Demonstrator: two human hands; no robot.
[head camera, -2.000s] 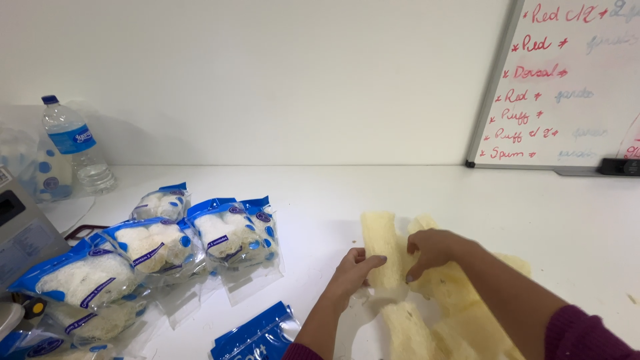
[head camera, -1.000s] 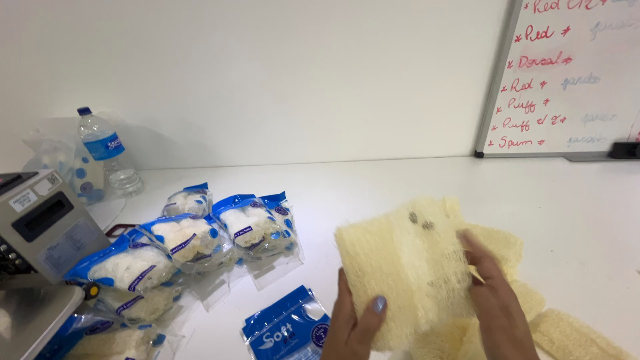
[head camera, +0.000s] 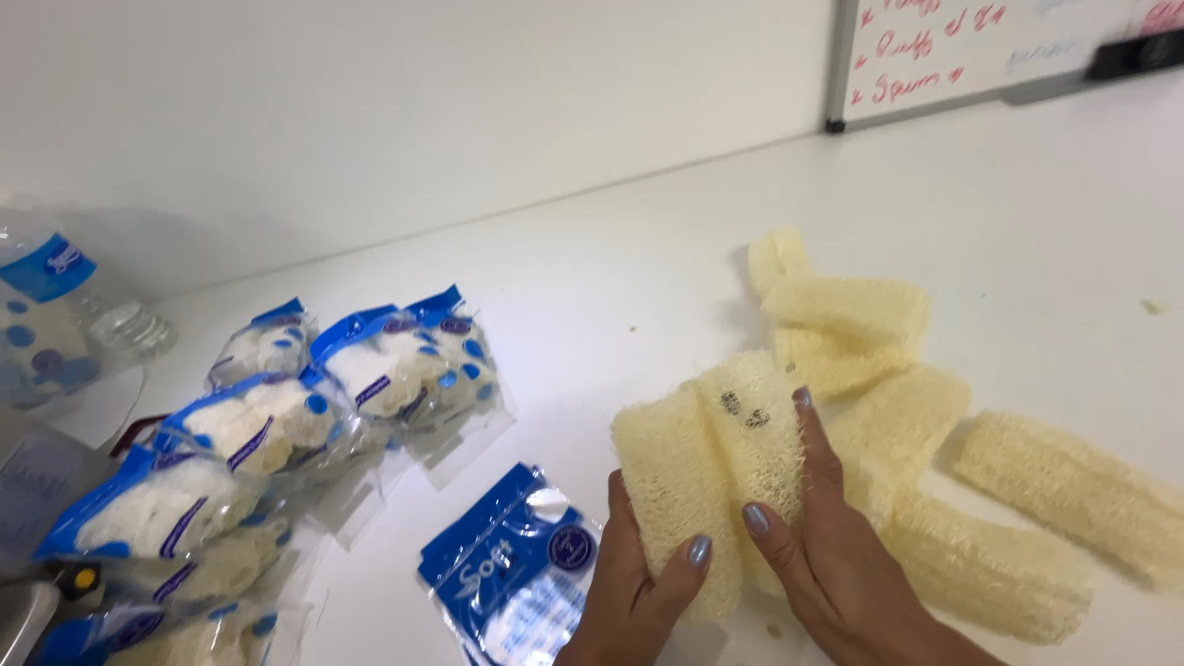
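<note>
A pale yellow loofah piece (head camera: 680, 472), creased lengthwise with two dark spots near its upper end, is held upright above the table between both hands. My left hand (head camera: 638, 573) grips its left side, thumb in front. On its right side my right hand (head camera: 823, 546) grips it with the thumb in front and a finger along the edge. Several loose loofah pieces (head camera: 990, 564) lie right of and behind the hands. Flat blue-and-clear plastic bags (head camera: 490, 555) lie just left of my left hand.
Several filled bags of loofah (head camera: 250, 425) cluster at the left. Beyond them stands a water bottle (head camera: 111, 305). A grey device (head camera: 46, 472) and a metal pan's edge (head camera: 28, 620) are at the far left. A whiteboard (head camera: 971, 55) leans at the back right.
The loofah piece, spread broad one second ago, is now folded inward along its length between my hands. The view has turned and shifted noticeably.
</note>
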